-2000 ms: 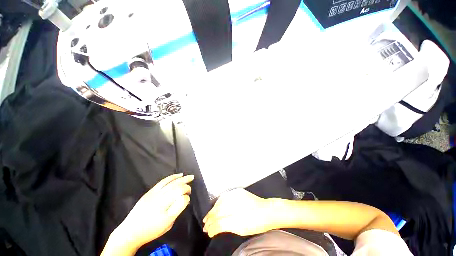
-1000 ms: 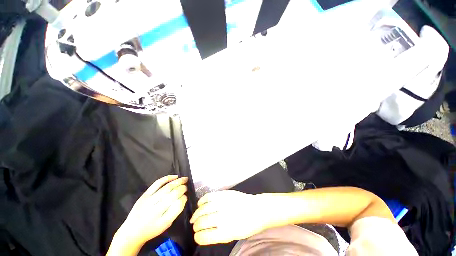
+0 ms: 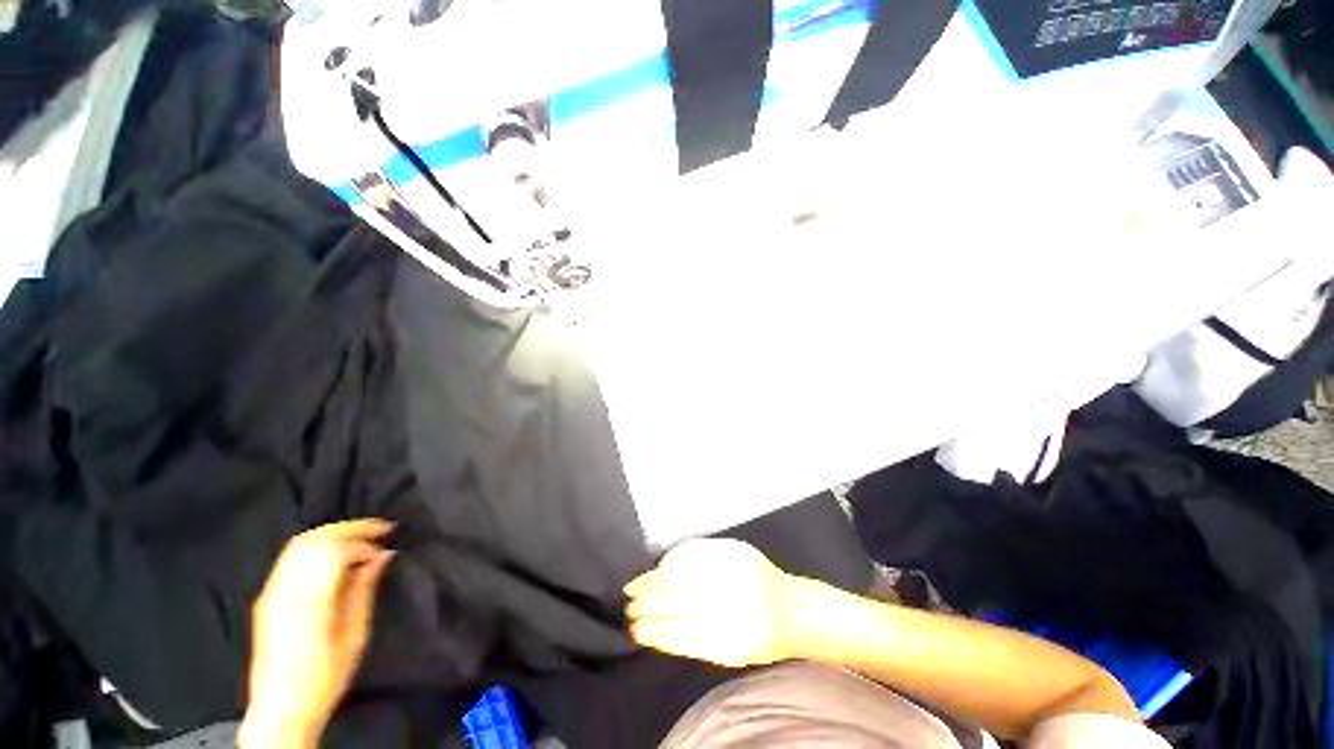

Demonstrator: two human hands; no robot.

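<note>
The black garment (image 3: 483, 424) lies from the needle area down over the front edge and spreads in a heap to the left. Its upper edge reaches the presser foot and needle (image 3: 553, 271) of the white sewing machine. My left hand (image 3: 315, 607) is on the cloth at lower left, fingers bent; whether it pinches cloth is unclear. My right hand (image 3: 710, 603) is closed on the garment at the near corner of the white bed (image 3: 819, 337), its fingertips partly hidden in the folds.
Two black bands (image 3: 717, 88) hang over the machine head. A dark control panel (image 3: 1112, 37) is at upper right. White cloth with a black band (image 3: 1244, 351) hangs at the right. More black cloth (image 3: 1083, 527) lies over a blue bin (image 3: 1148, 680). A blue object (image 3: 495, 717) shows at the bottom.
My left hand has moved left, away from my right hand. The long fold lines below the needle are gone and the cloth there lies wider and wrinkled. The view has shifted, with the machine farther right.
</note>
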